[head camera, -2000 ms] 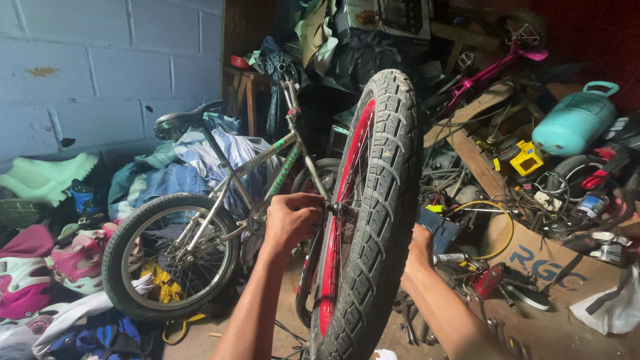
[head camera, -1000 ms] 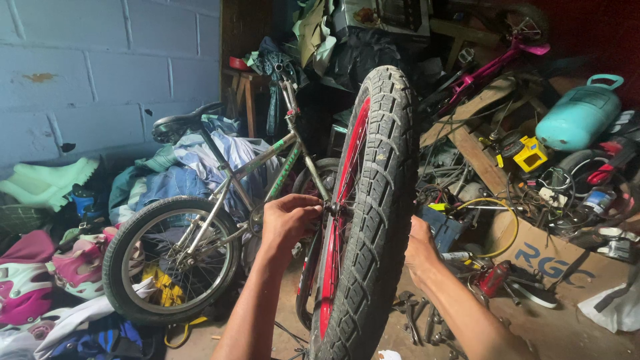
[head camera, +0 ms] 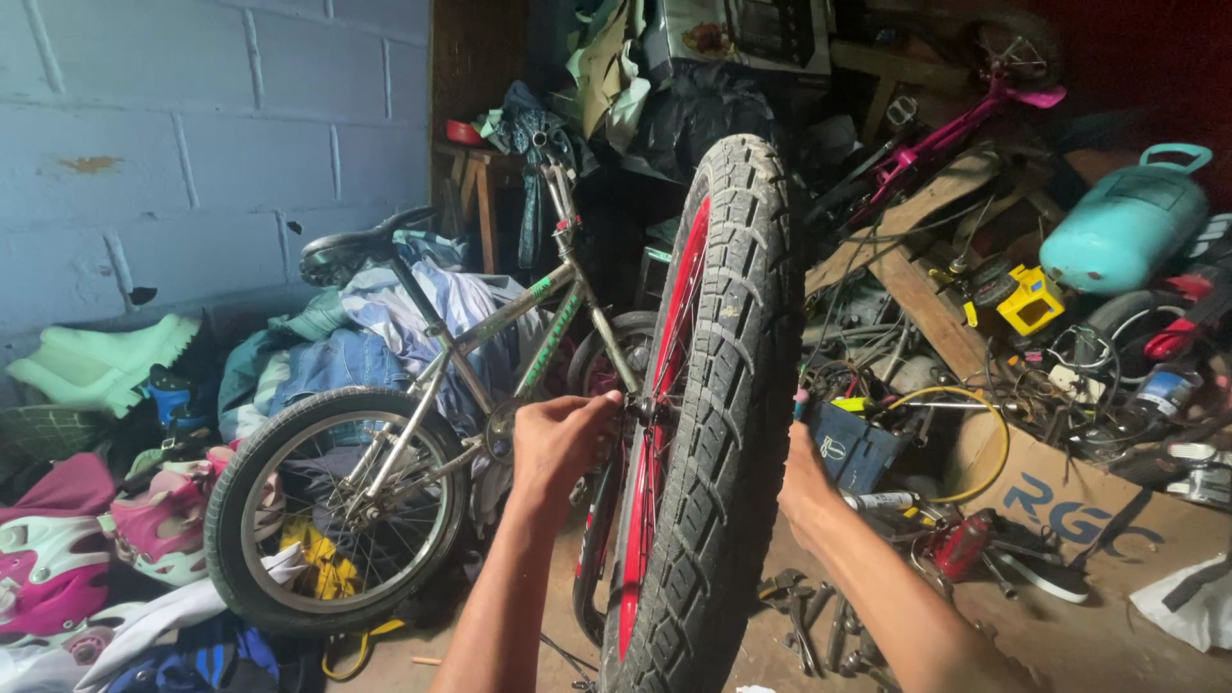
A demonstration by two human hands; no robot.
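A bicycle wheel with a knobby black tire (head camera: 736,385) and a red rim (head camera: 674,308) stands upright in front of me, seen nearly edge-on. My left hand (head camera: 568,433) is at the left end of its hub axle (head camera: 647,410), fingers pinched together beside the axle end; whether they grip a nut or the axle itself cannot be told. On the wheel's far right side is my right hand (head camera: 801,467), its fingers hidden behind the tire. Part of a dark frame or fork (head camera: 592,568) shows just left of the rim.
A small bicycle (head camera: 462,346) leans among clothes at left. Skates (head camera: 58,568) lie near the blue wall. At right are a teal gas cylinder (head camera: 1126,226), wooden boards (head camera: 938,313), a cardboard box (head camera: 1049,491) and several wrenches (head camera: 804,621) on the floor.
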